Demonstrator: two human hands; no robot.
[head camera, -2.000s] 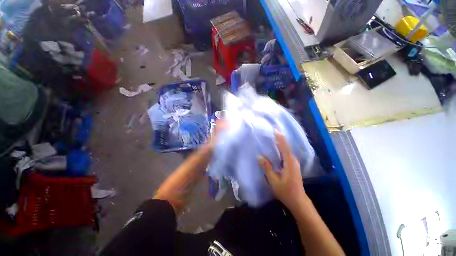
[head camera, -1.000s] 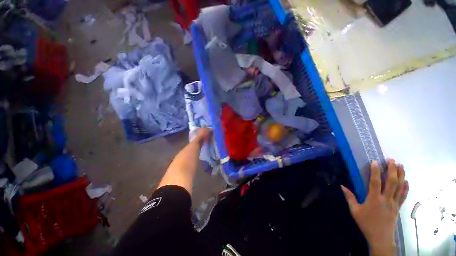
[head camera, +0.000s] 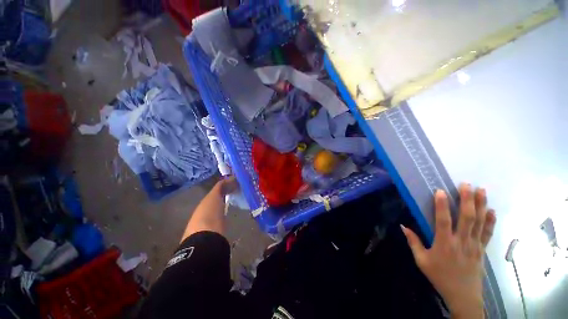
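Note:
My right hand (head camera: 453, 246) lies flat on the ruler-marked front edge of the white table (head camera: 498, 137), fingers apart and empty. My left hand (head camera: 228, 185) reaches down at the outer left side of the blue plastic basket (head camera: 231, 144). Its fingers are hidden by the basket and light-blue cloth (head camera: 215, 147), so I cannot tell whether it holds anything. A heap of light-blue cut fabric (head camera: 171, 128) with a white tie lies in a low blue crate (head camera: 163, 189) on the floor, left of the basket.
The basket holds grey-blue strips (head camera: 240, 87), a red cloth (head camera: 276, 173) and a round orange thing (head camera: 324, 162). A red crate (head camera: 87, 290) stands at lower left. White scraps lie on the floor. A yellowed patch (head camera: 367, 93) covers the table's corner.
The light-blue bundle that both hands held has left them, and a light-blue heap now fills the floor crate. My right hand has moved onto the table edge, my left beside the basket.

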